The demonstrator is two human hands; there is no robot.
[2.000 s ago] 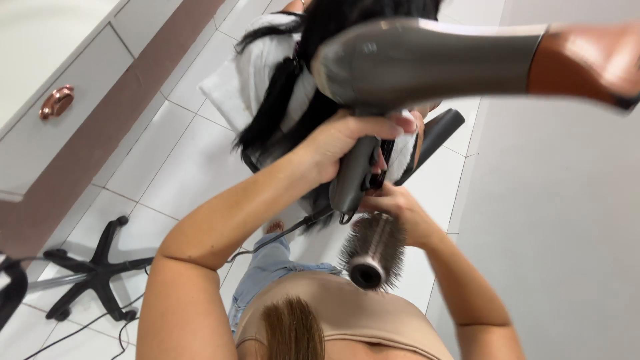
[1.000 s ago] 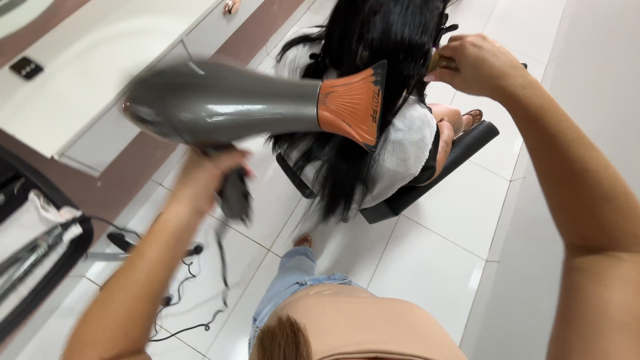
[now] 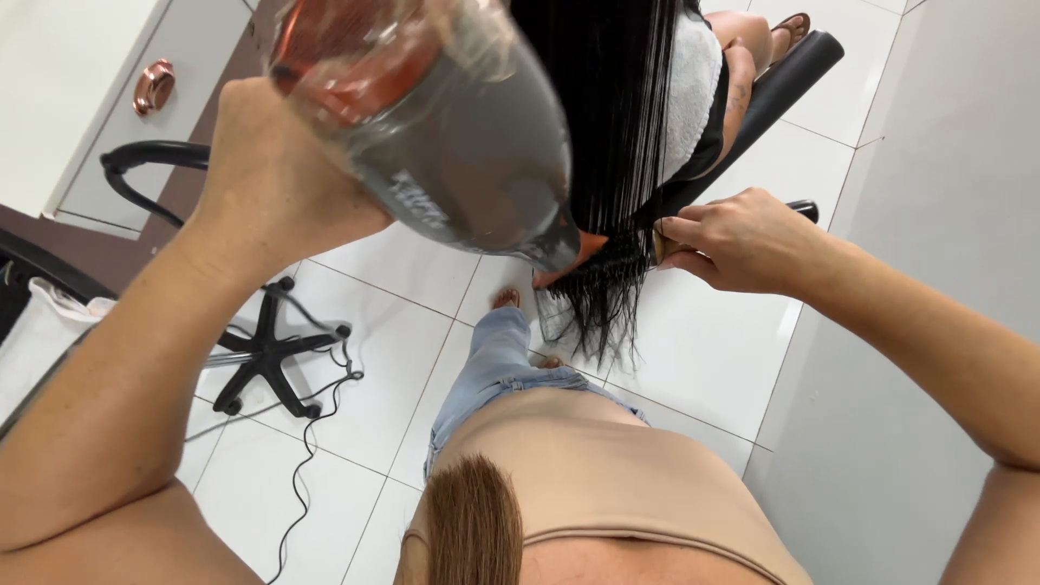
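My left hand (image 3: 284, 171) is raised at the upper left, wrapped around a grey and copper hair dryer (image 3: 487, 138); the handle is hidden behind the hand and dryer body. The dryer's orange nozzle (image 3: 578, 258) points at the lower lengths of a seated person's long, straight black hair (image 3: 609, 106). At the right, my right hand (image 3: 739, 244) grips a hairbrush by its light handle (image 3: 668, 246). The bristled part lies among the hair near the ends, mostly covered by strands. Loose tips hang below it.
The seated person has a white towel (image 3: 691, 97) over the back, beside a black padded chair armrest (image 3: 764, 106). A white drawer unit (image 3: 114, 146) stands at the upper left, a black wheeled chair base (image 3: 268, 349) below it. A black cord (image 3: 305, 463) trails over the tiled floor.
My right hand has come down from high on the hair to near its ends. The dryer has turned, its nozzle now close to the brushed ends.
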